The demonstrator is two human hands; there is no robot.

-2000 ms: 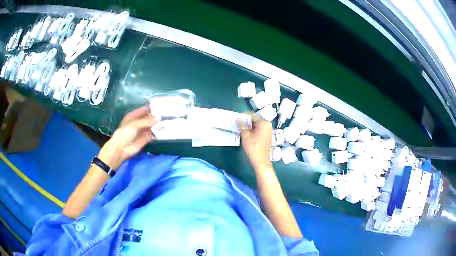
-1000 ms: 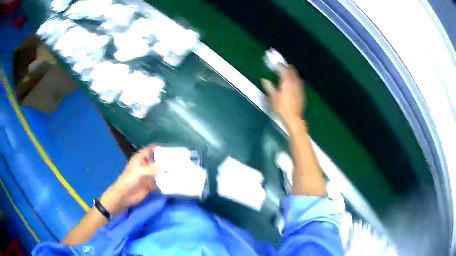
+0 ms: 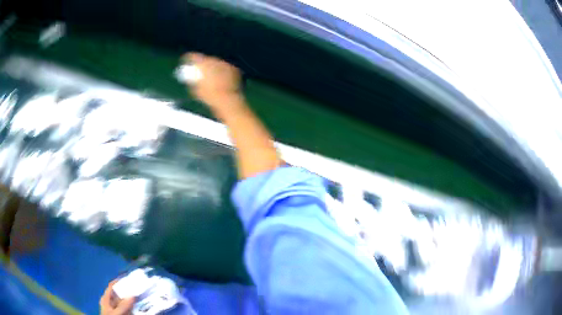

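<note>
My right hand (image 3: pixel 215 80) reaches out over the green conveyor belt (image 3: pixel 345 157), closed around a small white charger (image 3: pixel 188 74), blurred. My left hand (image 3: pixel 117 300) is at the bottom edge, partly cut off, holding a white object, apparently a packed tray (image 3: pixel 146 291); blur hides its details. Blurred rows of white-filled clear trays (image 3: pixel 80 147) lie on the dark green bench at the left.
A pale metal rail (image 3: pixel 206 127) divides the bench from the belt. Another small white item (image 3: pixel 52 34) lies on the belt at far left. A blurred white charger pile (image 3: pixel 443 252) is at the right. A white curved fixture (image 3: pixel 431 49) hangs above.
The view has turned. My right hand, over the belt, has closed around the small white charger. My left hand remains low with its white object, now nearer the bottom edge.
</note>
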